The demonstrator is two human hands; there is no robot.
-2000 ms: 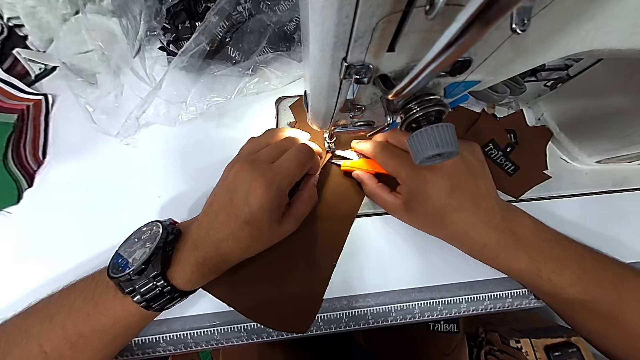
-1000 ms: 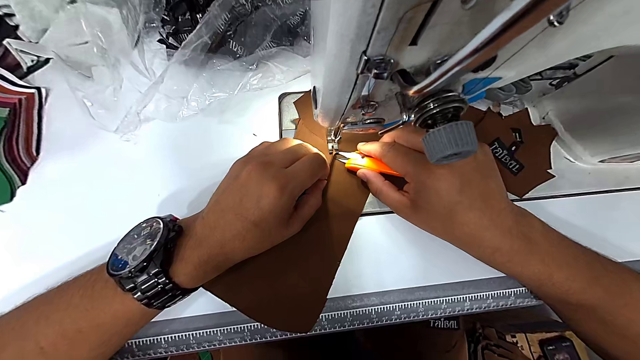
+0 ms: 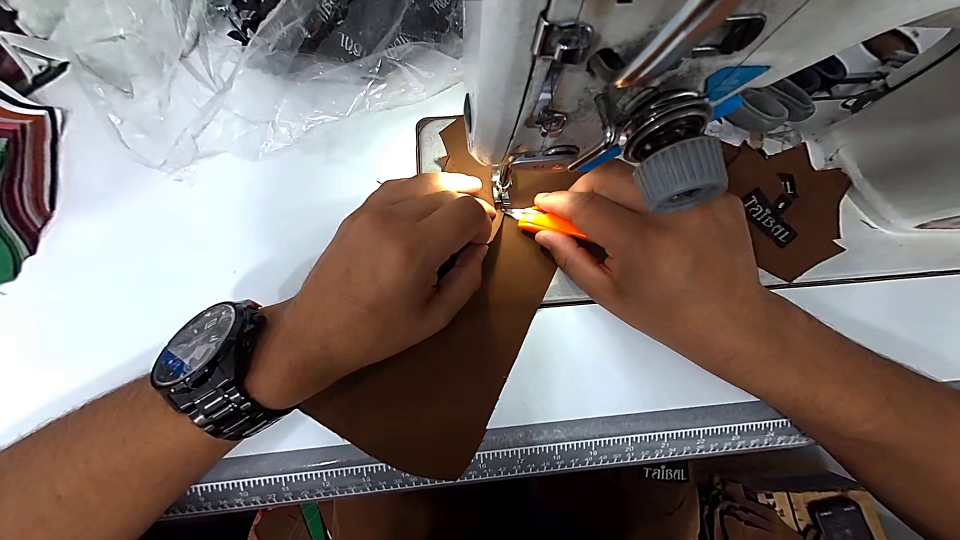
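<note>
Brown fabric lies under the presser foot of a white sewing machine and reaches down over the table's front edge. My left hand, with a black watch at its wrist, pinches the fabric just left of the foot. Orange-handled thread snips are held between the thumb and fingers of my right hand, their metal tips touching or close to the fabric just in front of the foot. The machine's grey dial hides part of the right hand.
Clear plastic bags lie at the back left, near striped cloth at the left edge. A brown fabric piece with a black label is right of the machine. A measuring tape runs along the front edge.
</note>
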